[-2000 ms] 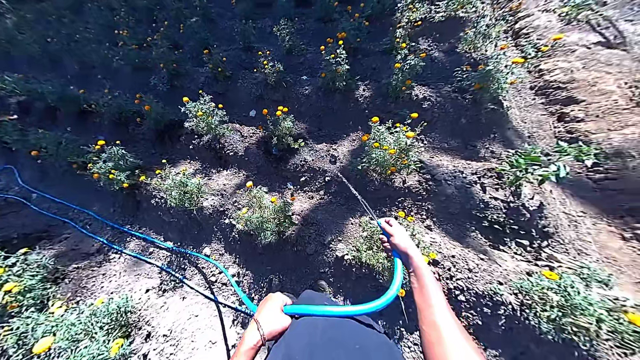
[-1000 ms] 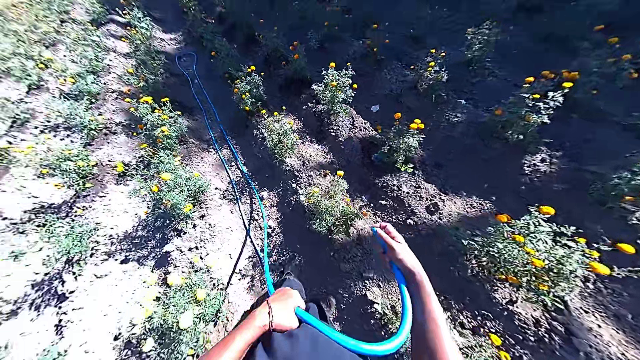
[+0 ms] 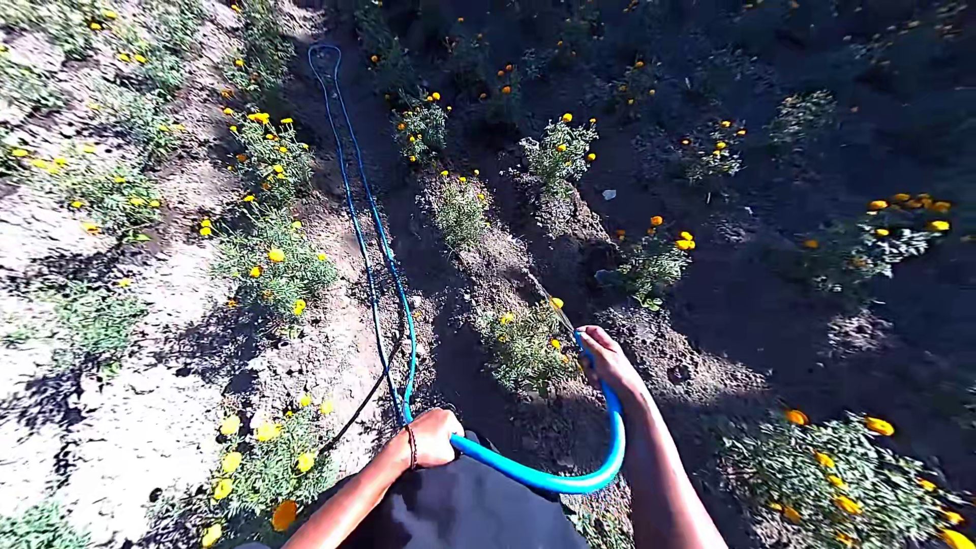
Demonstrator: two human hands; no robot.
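Observation:
A blue garden hose [image 3: 568,483] bends in a U between my hands. My left hand [image 3: 435,436], with a thin bracelet at its wrist, is closed around the hose in front of my dark clothing. My right hand [image 3: 608,364] grips the hose close to its open end. A thin stream of water [image 3: 550,299] leaves that end, toward the soil beyond a marigold plant [image 3: 528,347]. From my left hand the rest of the hose runs up the view along the ground and loops back at the far end.
Rows of flowering marigolds stand on both sides, among them a bush [image 3: 842,484] at the lower right and another [image 3: 267,461] at the lower left. Ridges of dry soil [image 3: 671,354] lie between furrows. Shade covers the upper right, while the left side is sunlit.
The view has turned strongly to the left since the oldest frame. Both hands stay on the hose. The water stream, hard to see one second ago, shows again at the hose end.

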